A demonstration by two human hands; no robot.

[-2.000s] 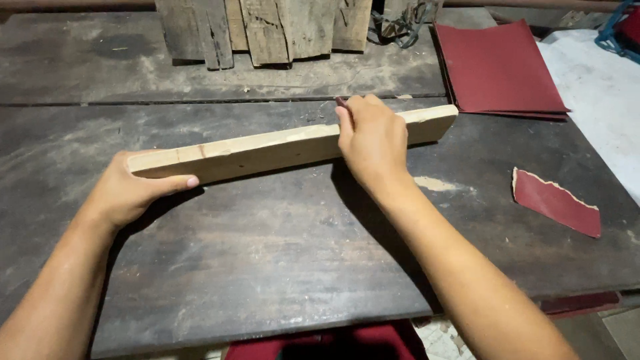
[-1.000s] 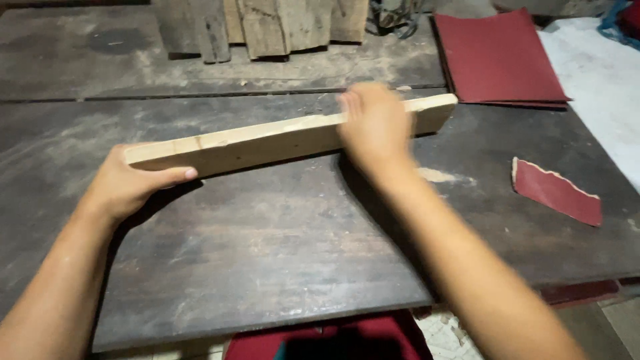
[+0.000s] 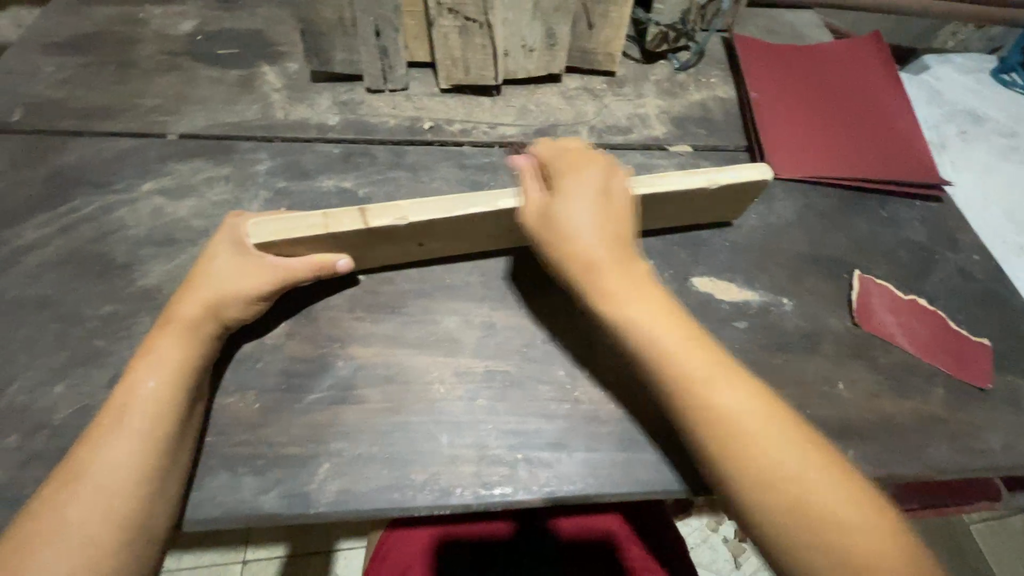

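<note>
A pale wooden board (image 3: 448,224) stands on its long edge on the dark wooden tabletop (image 3: 384,384). My left hand (image 3: 248,268) grips its left end, with the thumb along the near face. My right hand (image 3: 580,208) is wrapped over the upper edge, right of the board's middle, and is slightly blurred. A bit of dark reddish sheet, probably sandpaper, pokes out by its fingertips; the rest is hidden under the hand. A torn piece of red sandpaper (image 3: 920,330) lies on the tabletop to the right.
Red sandpaper sheets (image 3: 836,112) are stacked at the back right, beside a white cloth or sheet (image 3: 960,120). Weathered wood pieces (image 3: 464,40) stand along the back. A small patch of pale dust (image 3: 724,290) lies right of the board. A gap runs across the tabletop behind it.
My right hand has shifted a little along the board's upper edge between frames. My left hand keeps its grip on the left end, and the board stays upright on its edge.
</note>
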